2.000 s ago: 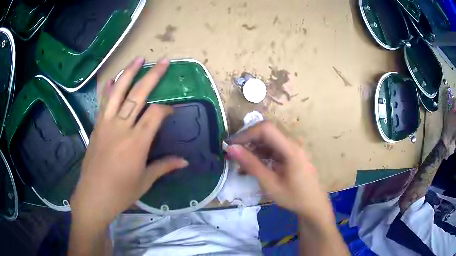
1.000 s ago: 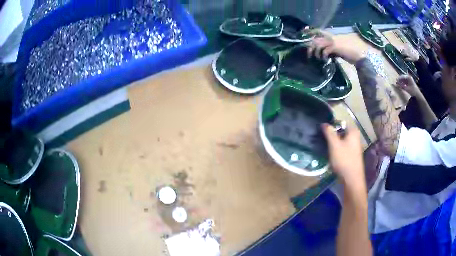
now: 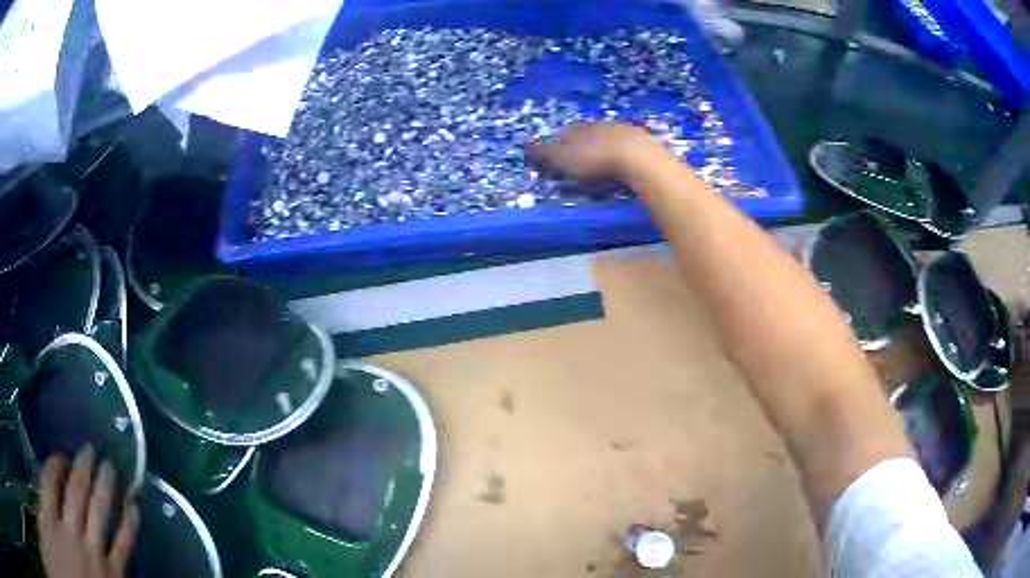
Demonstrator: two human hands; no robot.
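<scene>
My right hand (image 3: 587,154) reaches into the blue tray (image 3: 520,231) at the far side and touches the heap of small silvery metal parts (image 3: 395,136). Its fingertips are blurred, so I cannot tell whether they hold a part. My left hand (image 3: 88,519) is at the lower left, its fingers lying on a green case shell (image 3: 79,395) with a dark grey liner and white rim. The hand is partly cut off by the frame's bottom edge, and its thumb is not visible.
More green shells (image 3: 339,463) crowd the left, some overlapping. Others (image 3: 864,277) are grouped at the right. A small round white pot (image 3: 653,548) stands on the stained tan cardboard (image 3: 553,418). White sheets (image 3: 215,57) hang at the upper left.
My right hand has left the shell at the right and moved into the tray. The view has turned left, and my left hand has come into view on a shell.
</scene>
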